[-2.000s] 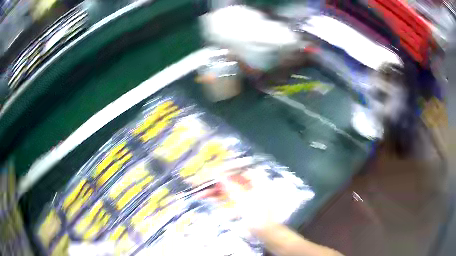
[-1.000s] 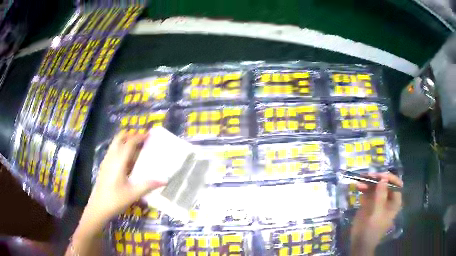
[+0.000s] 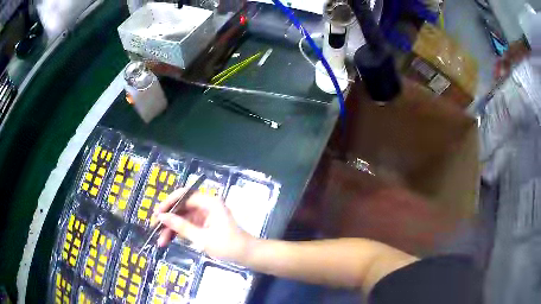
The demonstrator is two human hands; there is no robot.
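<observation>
My right hand (image 3: pixel 204 222) holds dark, thin tweezers (image 3: pixel 178 205) like a pen, tips pointing down-left over the blister tray. The clear blister tray (image 3: pixel 139 228) lies on the dark green bench at the lower left. Its pockets hold parts with rows of yellow pads (image 3: pixel 98 172); two pockets on its right side look white. The tweezer tips are near a part in the middle of the tray; whether they touch it I cannot tell. My left hand is not in view, and neither is the white liner sheet.
Behind the tray are a whitish dispenser bottle (image 3: pixel 145 95), an open white box (image 3: pixel 166 35), yellow sticks (image 3: pixel 237 68) and second dark tweezers (image 3: pixel 243 111). A blue air line (image 3: pixel 320 53) and black nozzle (image 3: pixel 378 74) hang near a brown carton (image 3: pixel 415 136). A person's hand (image 3: pixel 510 59) shows at far right.
The view has swung right, bringing the bottle, box and carton into view. My right hand with the tweezers is now over the tray's parts. My left hand and the liner have left the picture.
</observation>
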